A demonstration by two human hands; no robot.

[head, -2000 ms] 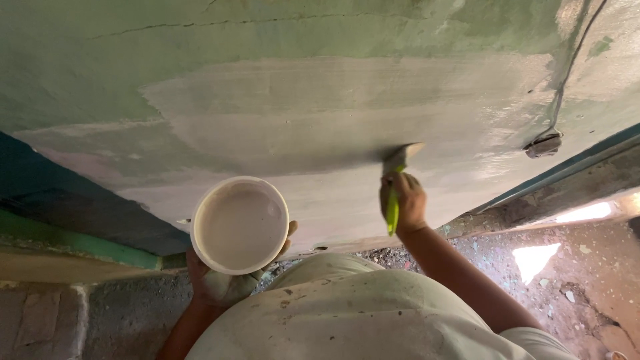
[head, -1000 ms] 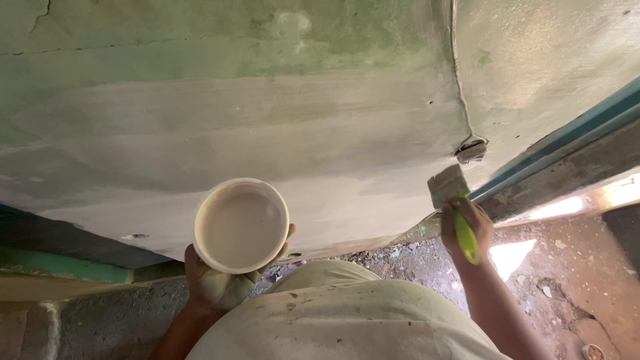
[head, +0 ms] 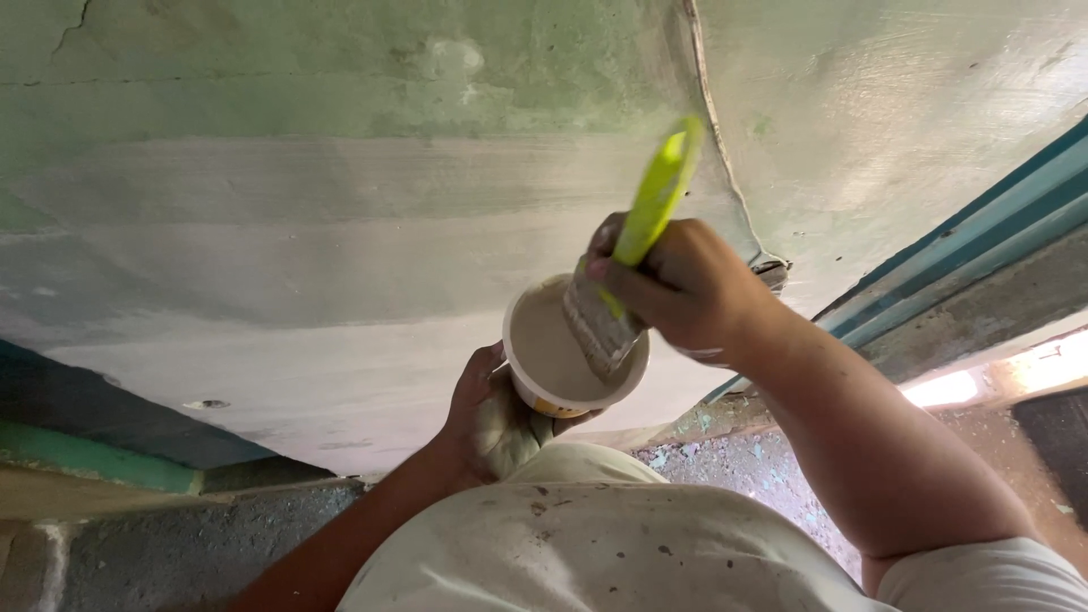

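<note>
My left hand (head: 501, 421) holds a round white plastic tub (head: 520, 374) of pale paint (head: 548, 340) from below and from its left side. My right hand (head: 680, 285) grips a wide paintbrush with a lime-green handle (head: 654, 195), the handle pointing up. Its paint-caked bristles (head: 599, 327) are inside the tub's mouth, their tips at or in the paint. Behind both hands is a green wall (head: 340, 93) with a band of whitish paint (head: 408, 348) across its lower part.
A cable (head: 718, 127) runs down the wall to a small dark box or hole (head: 773, 274). Teal frame edging (head: 969, 229) stands at the right, and a green ledge (head: 93, 455) at the lower left. Paint flecks lie on the rough floor (head: 765, 467). My spotted pale shirt (head: 595, 552) fills the bottom.
My right hand and the brush have moved from the wall near the cable's lower end, left to the tub. The brush's bristles now point down into it. My left hand still holds the tub.
</note>
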